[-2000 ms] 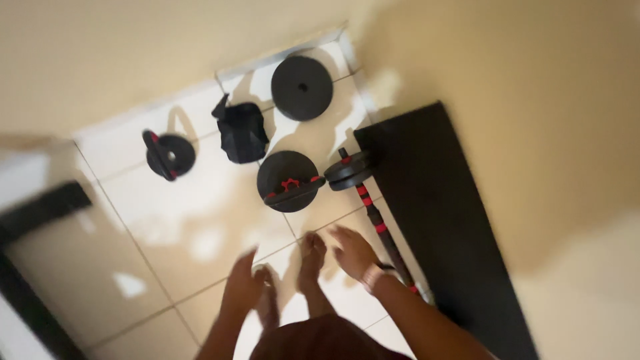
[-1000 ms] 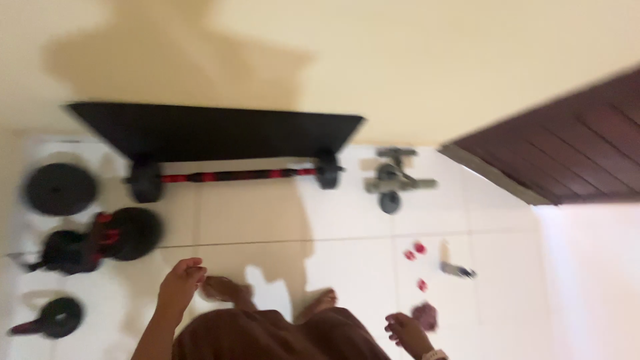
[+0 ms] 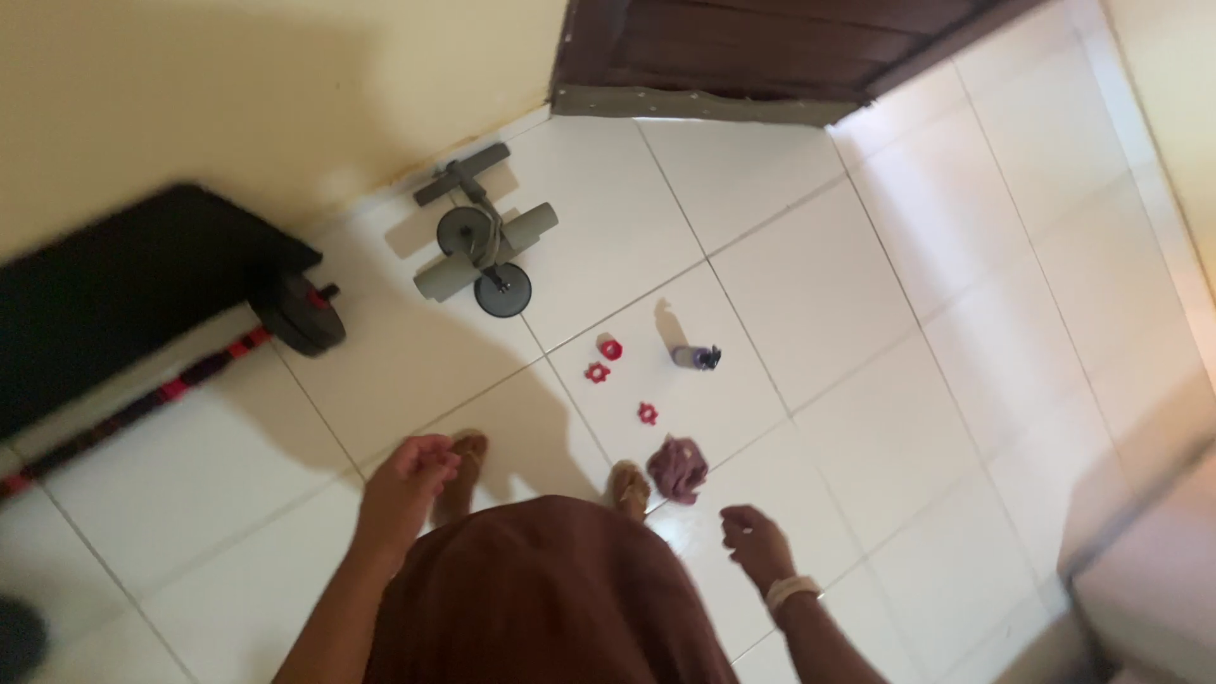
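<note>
My left hand hangs above the tiled floor, fingers loosely curled with nothing in them. My right hand, with a pale band at the wrist, is empty too, its fingers bent and apart. Nearest to it on the floor lies a crumpled mauve cloth. Beyond the cloth are red star-shaped collars and a small bottle with a dark cap. A barbell with red and black grip sections and a dark plate at its end lies at the left. Ahead stands a grey foam-padded exercise device with two wheels.
A black mat or board runs along the wall behind the barbell. A dark wooden door stands at the top. At the lower right is a pale, dark-edged object I cannot identify. My feet are on the white tiles.
The view has swung far to the right, from the weight plates and kettlebell-like handles to the door side. My hands are farther apart than in the oldest frame; both stay empty.
</note>
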